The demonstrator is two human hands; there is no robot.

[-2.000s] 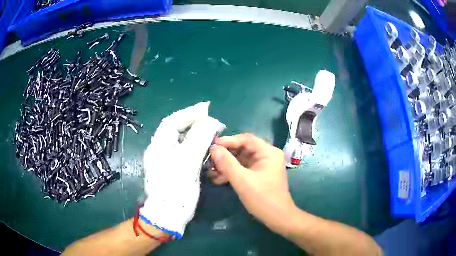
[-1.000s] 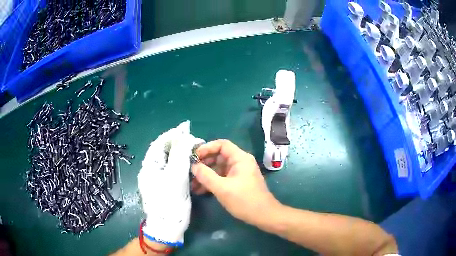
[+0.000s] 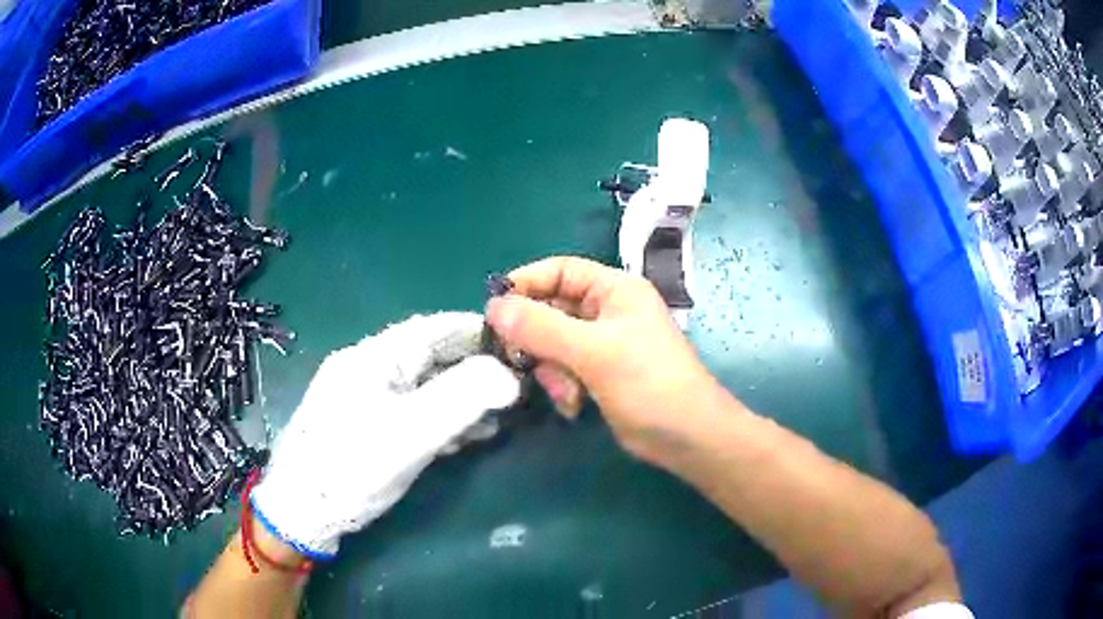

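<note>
My left hand [image 3: 393, 417], in a white knitted glove with a blue cuff edge, and my bare right hand [image 3: 605, 351] meet over the bench. Their fingertips hold a small dark part [image 3: 500, 287] between them; most of it is hidden by the fingers. A white curved unit [image 3: 683, 163] with a dark inner curve lies on the green bench beyond my right hand, a thin dark-and-silver fitting at its left side. Its lower end is partly hidden behind my right hand.
A wide pile of black-and-silver parts [image 3: 157, 363] lies at the left. A blue bin [image 3: 182, 103] of dark parts is at the upper left beyond the pale rail [image 3: 484, 34]. A large blue tray [image 3: 871, 206] of white and silver units stands at the right.
My gloved left hand has tilted to the right, and my right hand has moved up beside it, now partly covering the white unit. The whole view has shifted.
</note>
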